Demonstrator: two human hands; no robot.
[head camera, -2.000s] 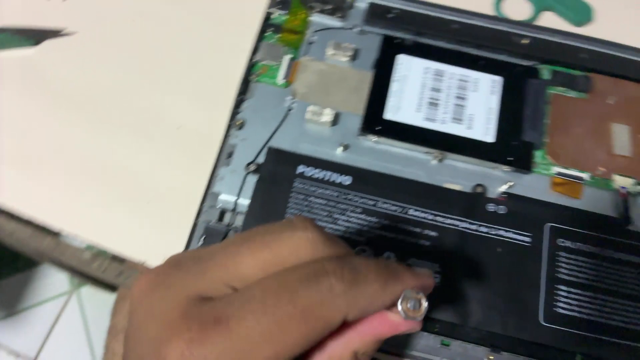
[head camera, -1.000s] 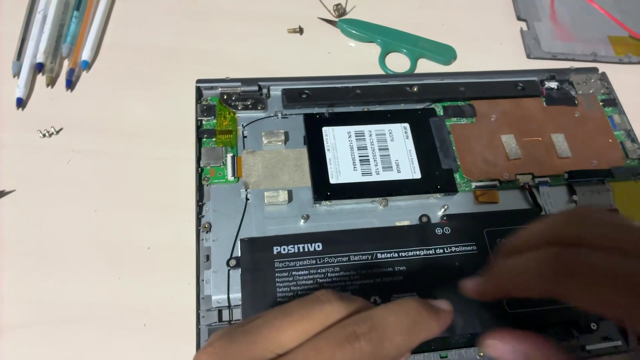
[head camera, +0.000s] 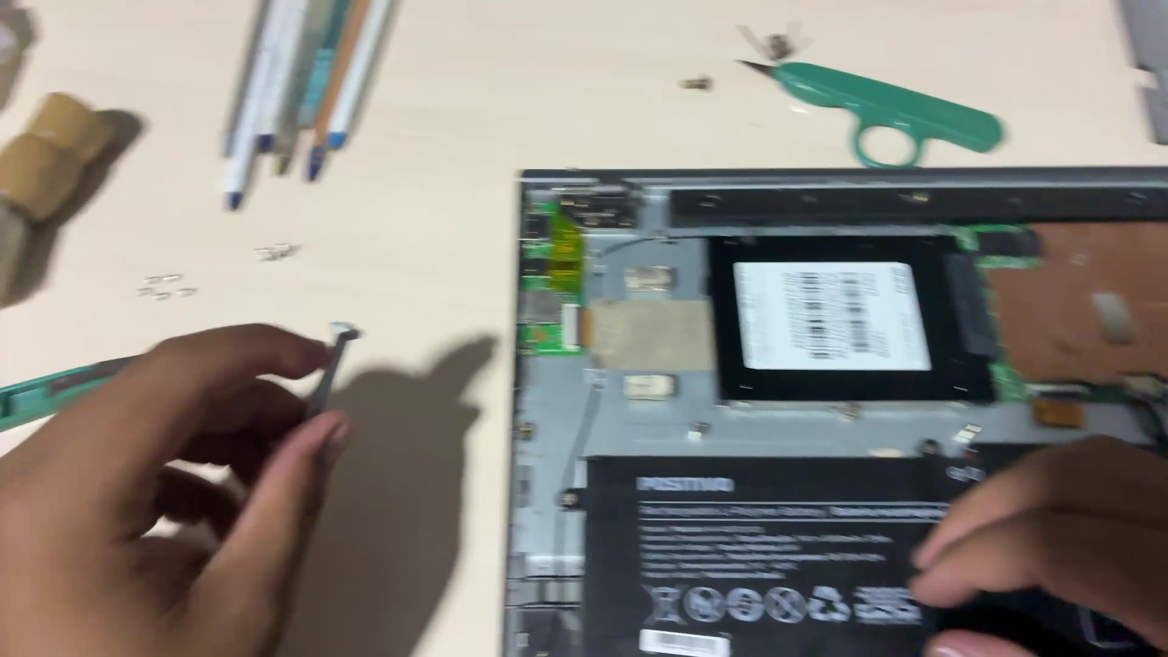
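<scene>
My left hand (head camera: 210, 456) pinches a thin metal shaft (head camera: 331, 370) between thumb and index finger, over the tabletop left of the opened laptop; a small bright piece, perhaps a screw, shows at its tip. My right hand (head camera: 1049, 538) is over the right part of the black Positivo battery (head camera: 748, 538), fingers bent and thumb below them; whether it holds anything I cannot tell. Above the battery, a black solid-state drive with a white label (head camera: 830, 315) sits in the grey laptop chassis (head camera: 547, 456). To its right is a copper-coloured cover (head camera: 1058, 301).
Several pens (head camera: 319, 82) lie at the upper left. Small screws (head camera: 164, 287) lie in two groups below them. A green-handled blade with a finger ring (head camera: 894, 100) is behind the laptop, near a loose screw (head camera: 696, 83). A wooden-handled brush (head camera: 55, 164) and a green tool (head camera: 64, 388) are at the left.
My left hand has moved from over the battery to the table on the left, with the shaft in its fingers. More of the left table shows as the view has shifted.
</scene>
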